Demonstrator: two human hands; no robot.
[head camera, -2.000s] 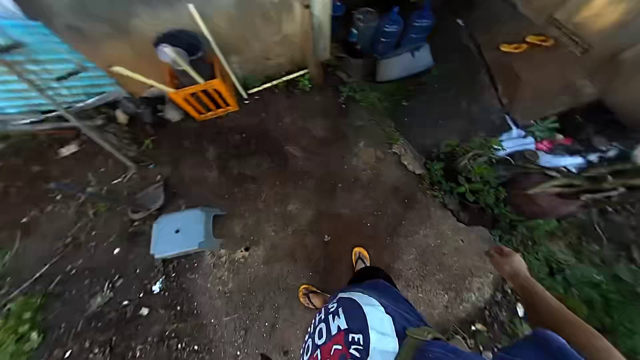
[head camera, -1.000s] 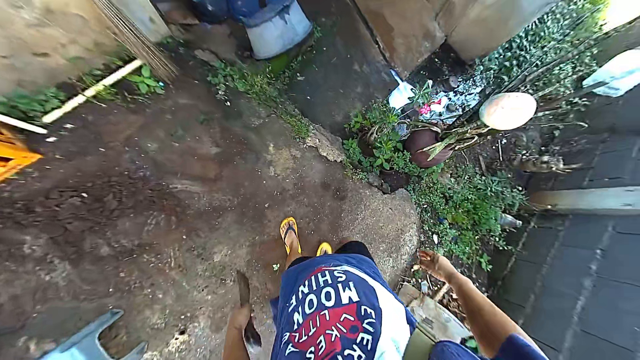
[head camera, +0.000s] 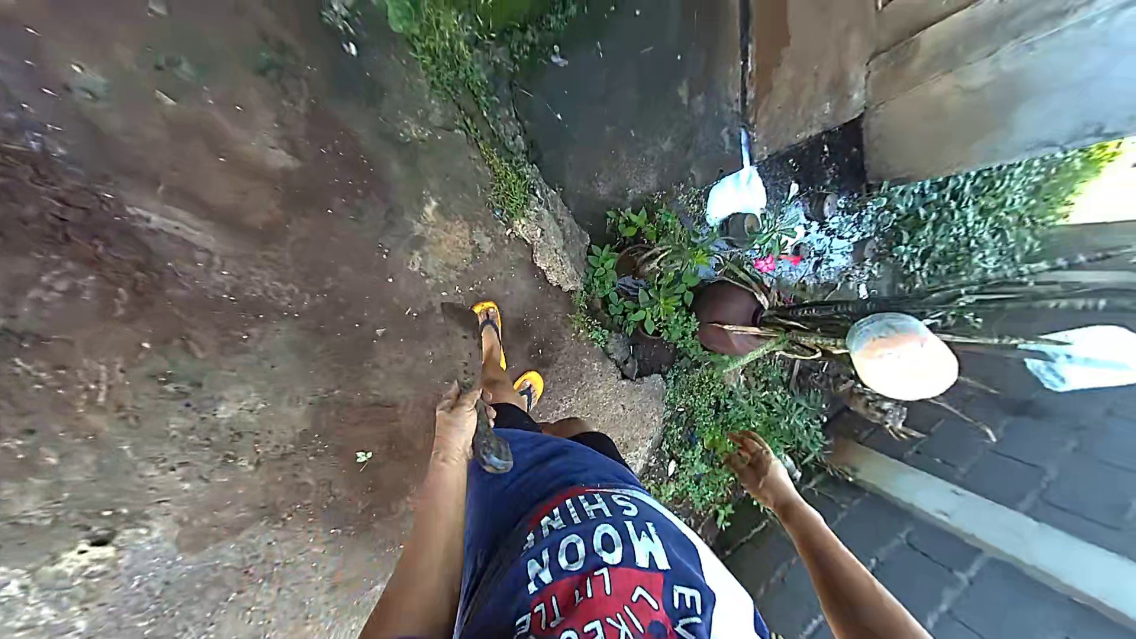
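My left hand (head camera: 459, 424) is closed around the handle of a dark, dirt-stained tool (head camera: 491, 444), perhaps a knife or trowel; a rounded end shows by my shirt and a darker part points toward my feet. My right hand (head camera: 756, 466) is off to the right over low green weeds, its fingers apart and nothing held. Past it stand a reddish-brown round pot (head camera: 728, 316) and leafy green plants (head camera: 652, 293). Yellow flip-flops (head camera: 530, 387) are on my feet, on bare earth.
A broken concrete edge (head camera: 550, 232) runs beside the potted plants. To the right are a pale round container (head camera: 903, 357) among long stalks, a concrete kerb (head camera: 994, 524) and a grey block surface (head camera: 1056, 453). A white cloth or plastic (head camera: 737, 195) lies near pink flowers (head camera: 765, 264).
The view has swung toward the plants at the right. The orange crate and grey-blue stool seen earlier are out of view. My left hand, with the tool, has come forward beside my shirt.
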